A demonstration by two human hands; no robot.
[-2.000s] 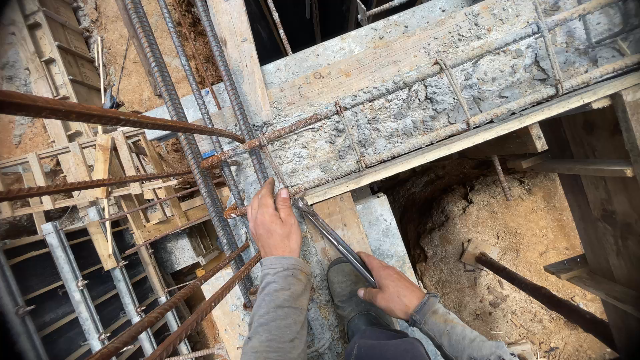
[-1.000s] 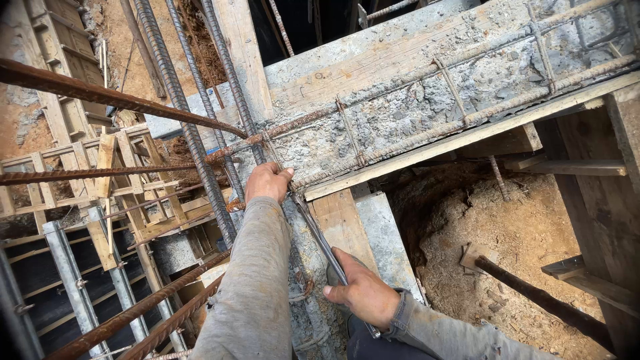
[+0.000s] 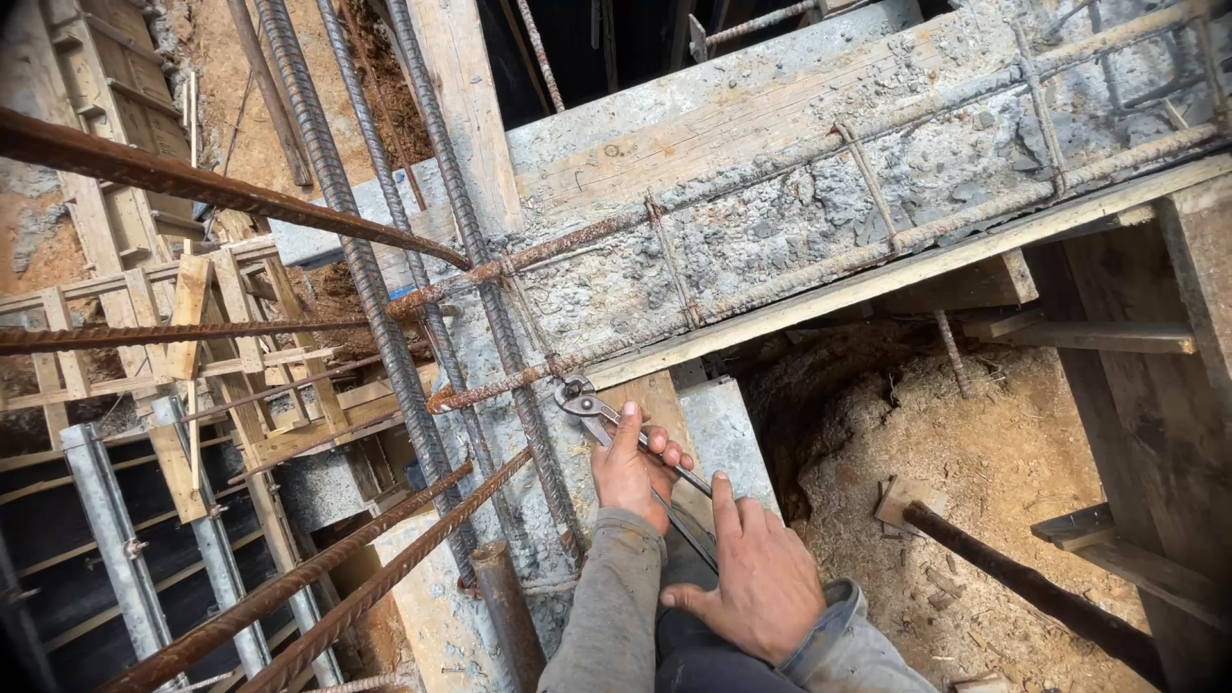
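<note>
End-cutting nippers (image 3: pixel 581 397) with long metal handles have their jaws against the lower horizontal rebar (image 3: pixel 539 375), close to a crossing steel stirrup. My left hand (image 3: pixel 640 472) is closed around the handles just behind the jaws. My right hand (image 3: pixel 756 582) lies at the handle ends, fingers fairly straight and thumb apart; its contact with the handles is partly hidden. Left of the nippers, an upright ribbed rebar (image 3: pixel 481 260) passes the rusty upper horizontal rebar (image 3: pixel 577 236). Whether tie wire is between the jaws cannot be seen.
Rough concrete (image 3: pixel 770 231) with a rebar cage runs to the upper right, edged by a formwork board (image 3: pixel 914 265). Below it is a pit with a soil floor (image 3: pixel 924 452). Rusty rebars (image 3: pixel 385 577) slant across the lower left; timber framing (image 3: pixel 289 385) stands beyond.
The nippers' jaws now show at the lower rebar, and my left hand is around the handles, lower than before. My right hand has loosened from its closed grip, its fingers straighter.
</note>
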